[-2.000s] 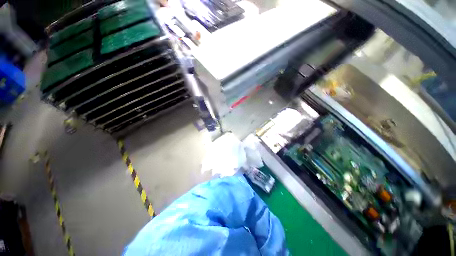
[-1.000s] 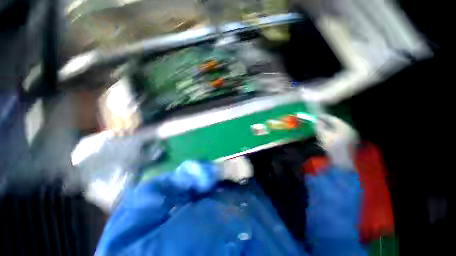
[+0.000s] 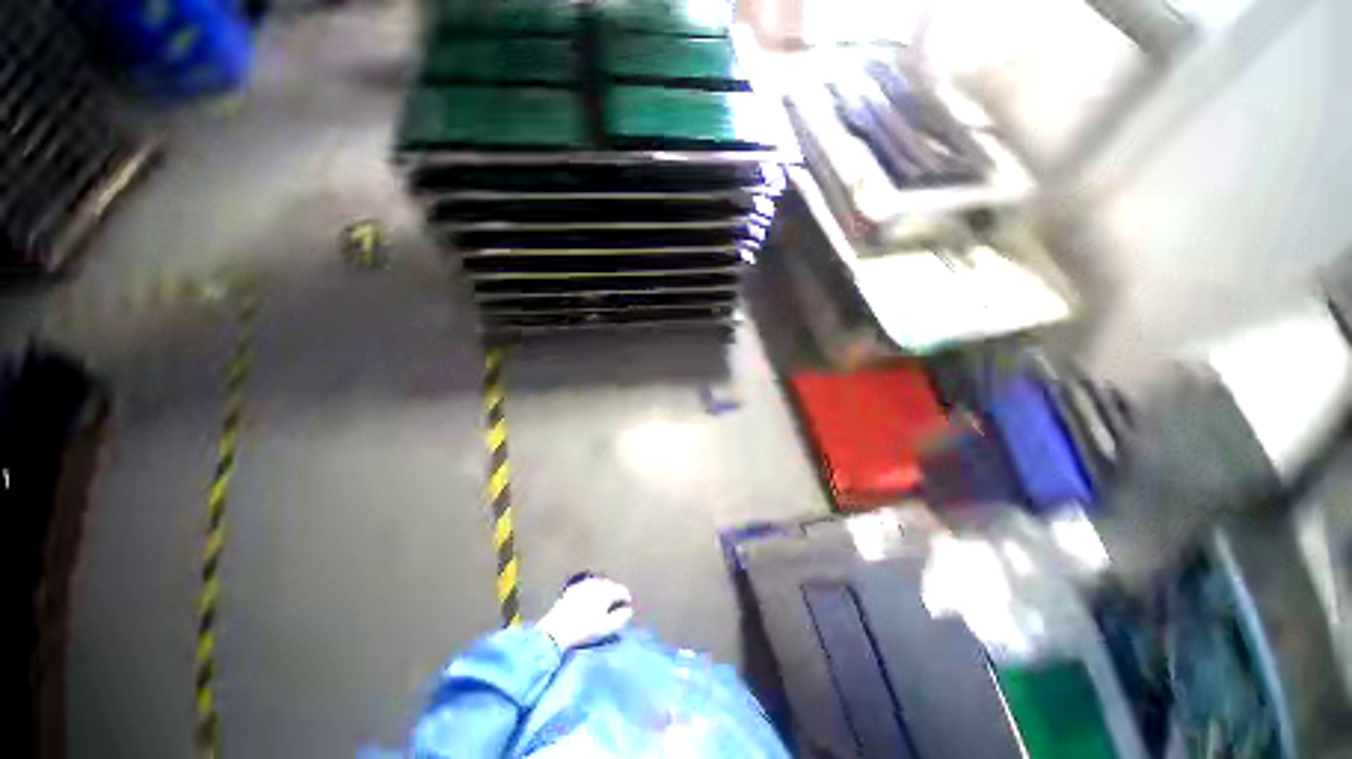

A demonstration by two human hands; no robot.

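My left hand (image 3: 590, 611), in a white glove, is at the bottom centre in front of the blue smock. Its fingers look curled, and a small dark patch shows at its upper edge; I cannot tell if it holds anything. My right hand is not in view. The green control panel (image 3: 1060, 712) is cut off at the lower right, with a crumpled translucent plastic bag (image 3: 1008, 586) at its near end. A blurred dark green area (image 3: 1204, 653), perhaps the circuit board, lies beyond the panel.
A tall stack of trays with green boards (image 3: 512, 116) stands on the floor ahead. Yellow-black tape (image 3: 500, 489) runs along the floor. A grey cabinet (image 3: 845, 638), a red box (image 3: 875, 430) and blue items (image 3: 1038, 438) are on the right. A dark rack (image 3: 67, 126) stands upper left.
The view has swung from the panel and board towards the floor and tray stack. My right hand has left the picture. The panel has moved to the lower right edge.
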